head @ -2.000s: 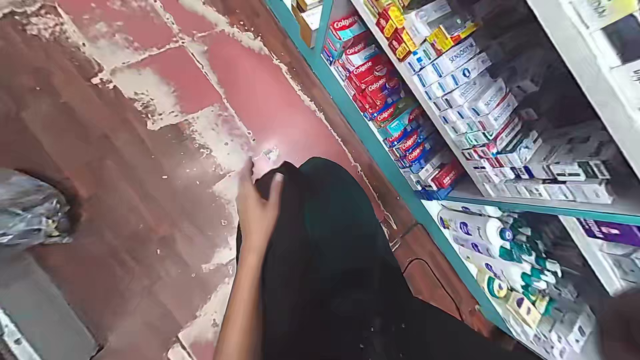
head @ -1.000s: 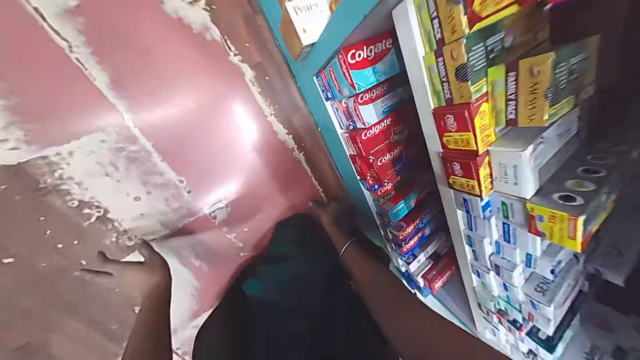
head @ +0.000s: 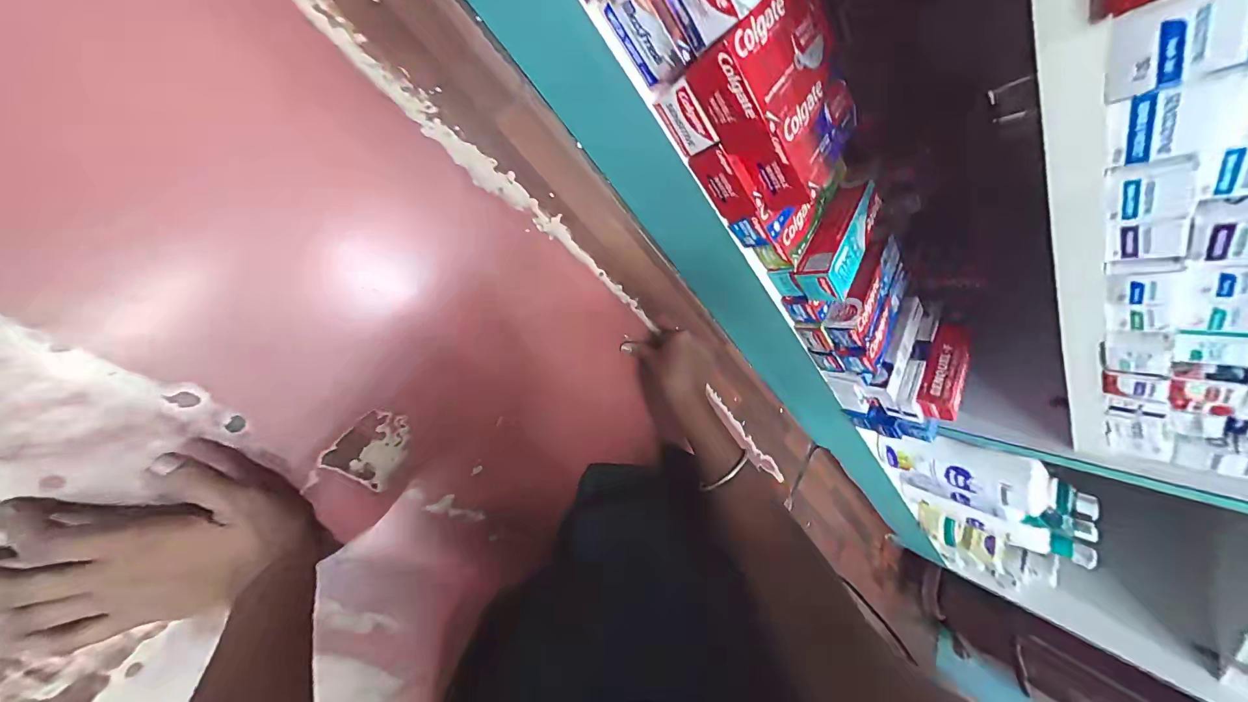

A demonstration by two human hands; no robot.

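Observation:
My left hand (head: 166,546) is at the lower left, its fingers spread over a whitish worn patch (head: 88,419) of the pink floor (head: 507,322); nothing shows in its grasp. At the centre right, my right hand (head: 673,370) has bent fingers near the pink floor's chipped edge. Whether it grips anything is unclear. A thin bangle (head: 726,471) circles the right wrist. Dark clothing (head: 604,595) covers the space between the two forearms.
On the right stands a shelf unit with a teal frame (head: 634,175). It holds stacked red toothpaste boxes (head: 760,107), a red carton (head: 944,372), white medicine-like boxes (head: 1150,205) and, lower, bottles with green caps (head: 1004,502). A dark cable (head: 877,619) runs along the shelf's base.
Two seconds ago only one hand showed; the other, with the bangle, came into view by one second ago. The view has shifted strongly, with floor and shelf now looking closer.

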